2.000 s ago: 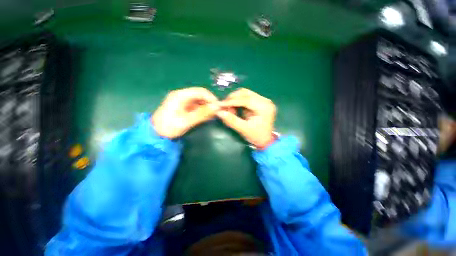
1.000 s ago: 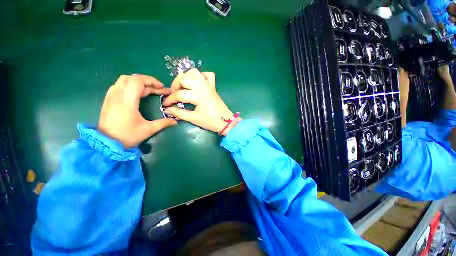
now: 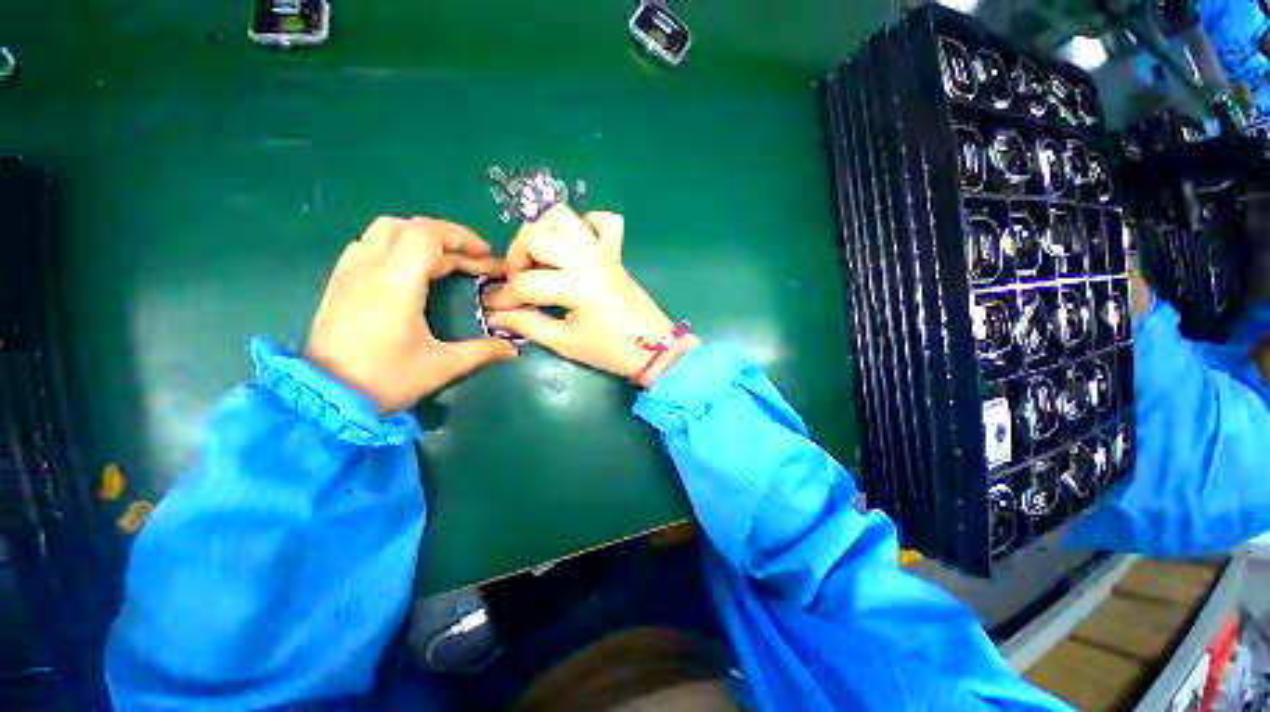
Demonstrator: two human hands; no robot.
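A watch housing with a shiny rim lies on the green mat, mostly hidden by my fingers. My left hand is bare and curves around its left side, fingertips and thumb at its edges. My right hand, bare with a red band at the wrist, has its fingers over the housing's right side. Whether my right fingers hold a small piece cannot be seen. A loose pile of small silver metal pieces lies just beyond my right fingertips.
Two more housings lie at the far edge, one at the left and one nearer the middle. Stacked blister trays with housings stand at the right, a white square piece in one pocket. Black trays stand left. Another person's blue sleeve is at the right.
The view first swung right and cleared from blur, then shifted slightly. My hands parted from fingertips touching in the air to work around the housing on the mat, and have stayed there since.
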